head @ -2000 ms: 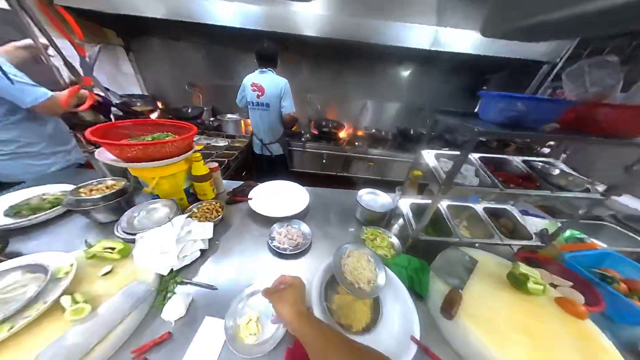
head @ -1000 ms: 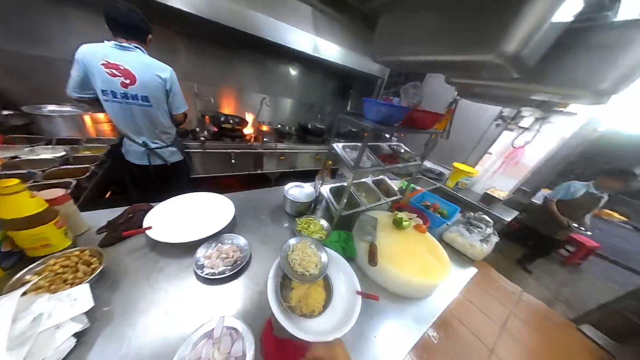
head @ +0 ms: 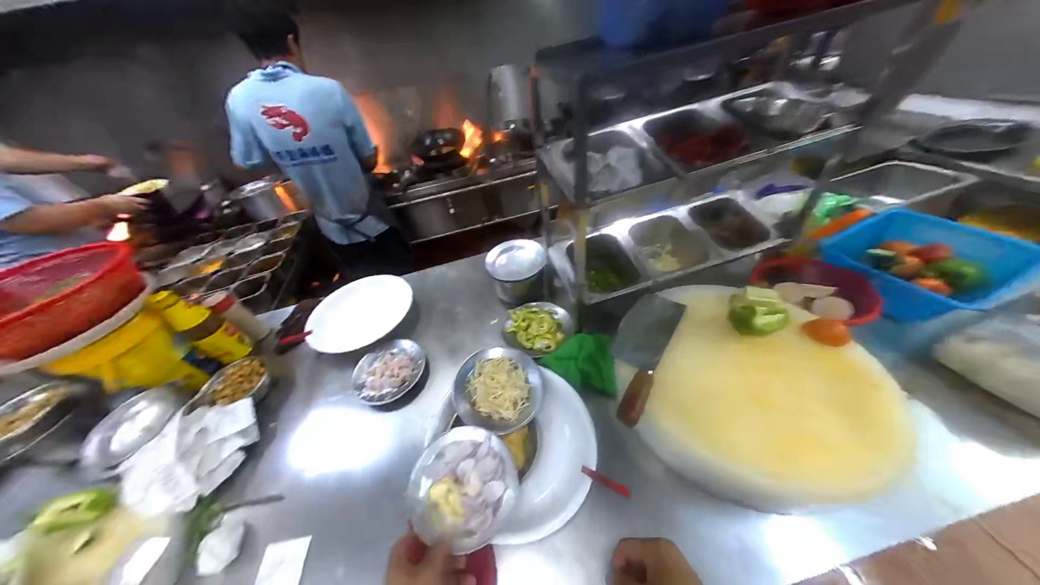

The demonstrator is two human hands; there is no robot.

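My left hand point(head: 429, 561) grips the near rim of a small metal dish point(head: 422, 486) of sliced shallots and chopped garlic, which overlaps the left side of a large white plate point(head: 569, 439). A bowl of pale shredded food point(head: 498, 390) sits just beyond, partly over a metal bowl of yellow food point(head: 517, 443) on that plate. My right hand point(head: 650, 562) is at the bottom edge, right of the plate, fingers curled; its palm is hidden. A dish of diced pale meat point(head: 388, 372) and a bowl of sliced green vegetable point(head: 536, 327) stand farther back.
At right, a cleaver point(head: 650, 333) lies on a round cutting board point(head: 772, 414) with cut green pepper. A rack of metal trays point(head: 666, 244) stands behind. A white oval plate point(head: 361, 313) and paper napkins point(head: 191, 455) are left. A person point(head: 305, 146) stands at the flaming stove.
The dish of shallots has moved onto the left side of the large plate, with my left hand now on it. My right hand has come into view. The view has shifted.
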